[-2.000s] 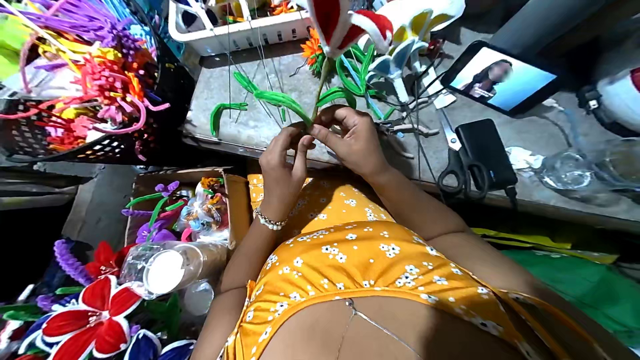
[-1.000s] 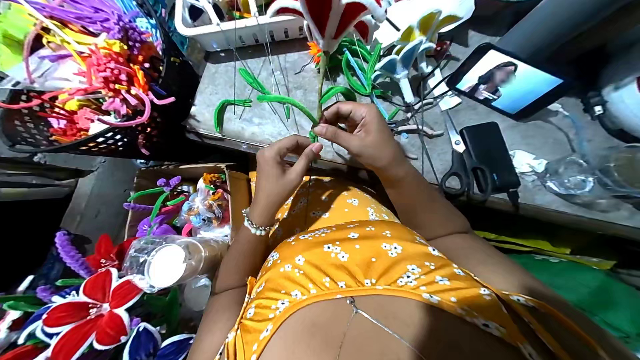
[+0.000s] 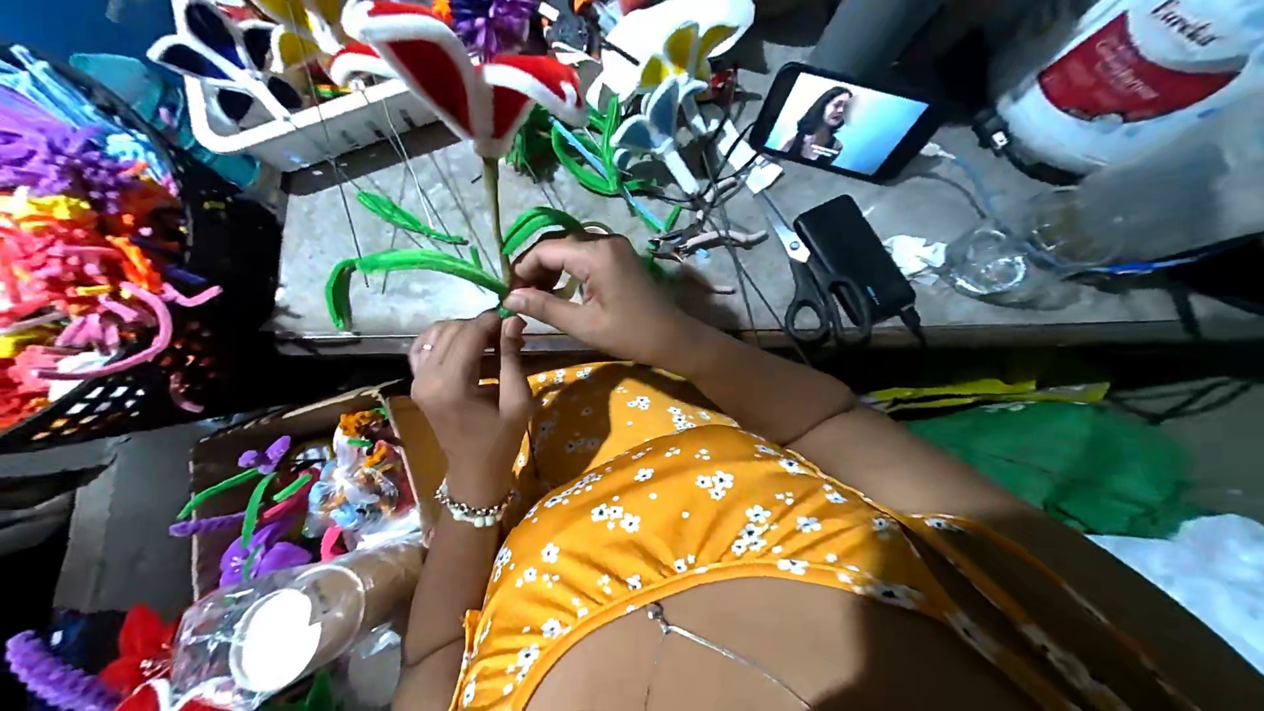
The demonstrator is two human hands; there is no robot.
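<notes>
A red pipe-cleaner flower with white edges (image 3: 474, 84) stands upright on a thin wrapped stem (image 3: 494, 212). Green pipe-cleaner leaves (image 3: 420, 262) spread from both sides of its lower part. My left hand (image 3: 472, 380) pinches the stem's lower end just beneath the leaves. Slightly higher, my right hand (image 3: 592, 296) closes its thumb and finger on the stem at the leaf joint. The fingertips nearly meet and hide the joint. A loose green leaf piece (image 3: 407, 217) lies on the grey tabletop (image 3: 306, 262) behind the leaves.
Scissors (image 3: 810, 301), a black power bank (image 3: 854, 259), pliers (image 3: 696, 240) and a phone (image 3: 844, 120) lie to the right. A black basket of pipe cleaners (image 3: 212, 286) stands left, a white basket (image 3: 296, 138) behind. A cardboard box (image 3: 410, 444) and clear plastic cup (image 3: 296, 622) are lower left.
The flower has come lower and its head tilts more to the left than in the earlier frames. Both hands remain at the stem, having shifted slightly downward from two seconds ago.
</notes>
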